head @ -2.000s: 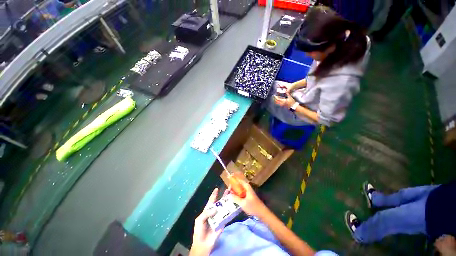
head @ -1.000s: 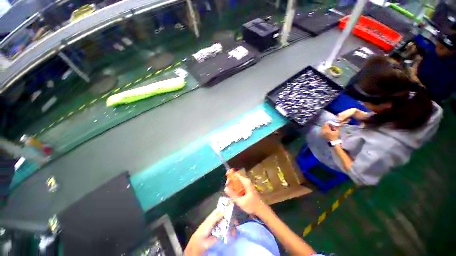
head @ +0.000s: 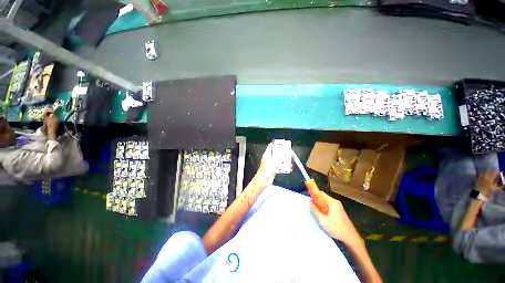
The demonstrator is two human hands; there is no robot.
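Note:
My left hand [head: 266, 168] holds a white module [head: 282, 156] upright above my lap, gripping its left side. My right hand [head: 334, 218] is closed on the orange handle of a screwdriver-like tool [head: 316, 194]. Its pale shaft points up and left, and the tip is at the right edge of the module. Whether the tip touches the module cannot be told. The fingers behind the module are hidden.
A row of white modules [head: 392, 104] lies on the teal bench edge [head: 288, 108]. A black mat [head: 191, 112] overhangs it, above a foam-lined tray of modules [head: 241, 166]. An open cardboard box [head: 386, 178] stands right; seated people are at both sides.
The view has swung left and down, bringing the mat and module trays into full view. The module is now held upright and face-on, with the tool tip beside it instead of pointing away.

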